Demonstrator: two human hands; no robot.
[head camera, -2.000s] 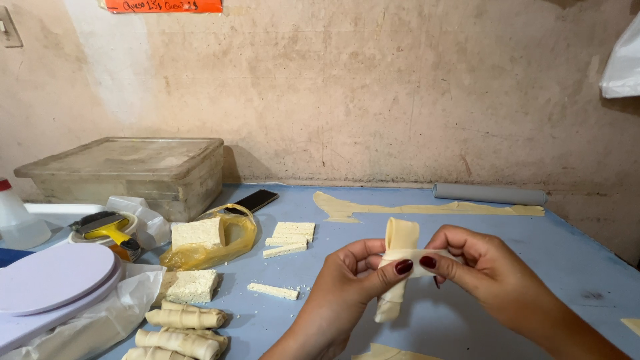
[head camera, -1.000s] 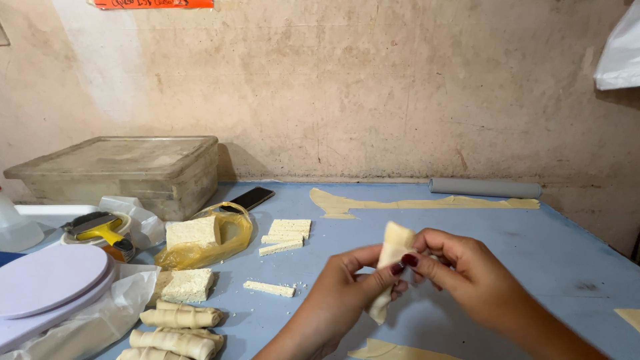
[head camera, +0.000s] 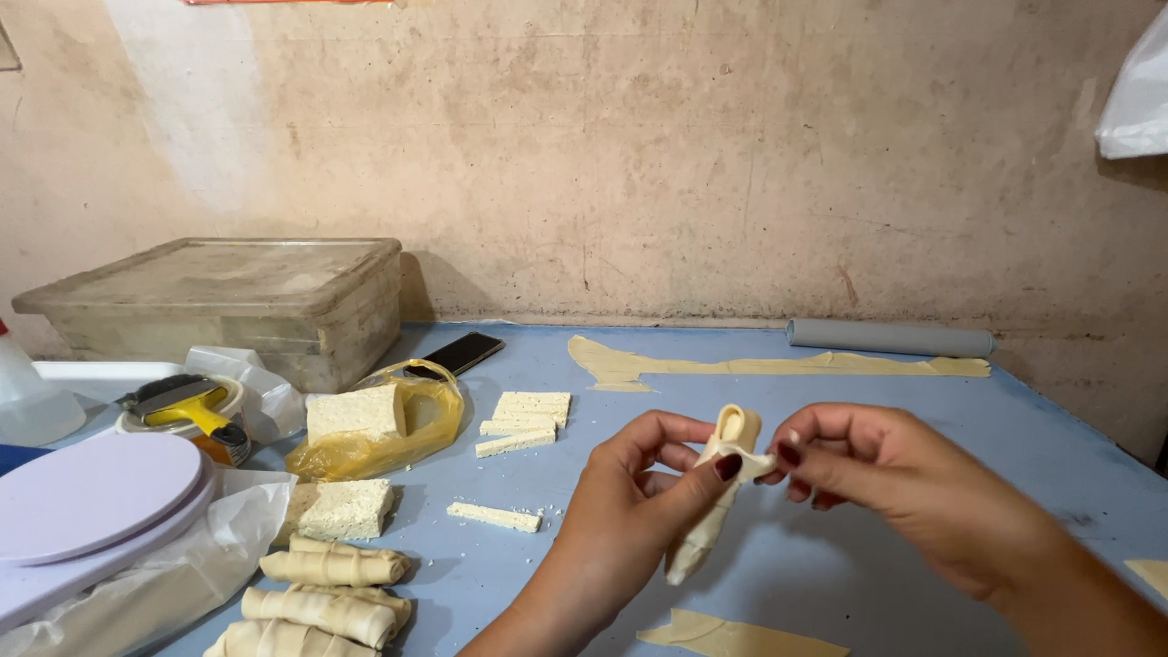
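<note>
My left hand (head camera: 639, 502) grips a dough-wrapped roll (head camera: 703, 534) that slants upward, its folded top end showing a loop of dough. A loose flap of that dough is pinched between the thumb and fingers of my right hand (head camera: 858, 456), just right of the roll. Several wrapped rolls (head camera: 319, 613) lie stacked at the lower left. Beyond them are a cheese block (head camera: 347, 508), another block (head camera: 354, 413) in a yellow plastic bag (head camera: 429, 424), cut cheese sticks (head camera: 525, 418) and a single stick (head camera: 494, 517). A dough strip (head camera: 739, 636) lies below my hands.
Dough scraps (head camera: 620, 362) stretch along the back of the blue table, near a grey tube (head camera: 890, 338). At left stand a lidded plastic box (head camera: 219, 301), a phone (head camera: 461, 353), a tub with a yellow-handled tool (head camera: 196, 411), a lilac round-topped object (head camera: 96, 497) and a spray bottle (head camera: 27, 392).
The roll's looped top end, turned from clear view one second ago, shows again. My right hand has drawn slightly away from the roll, pulling a flap of dough outward.
</note>
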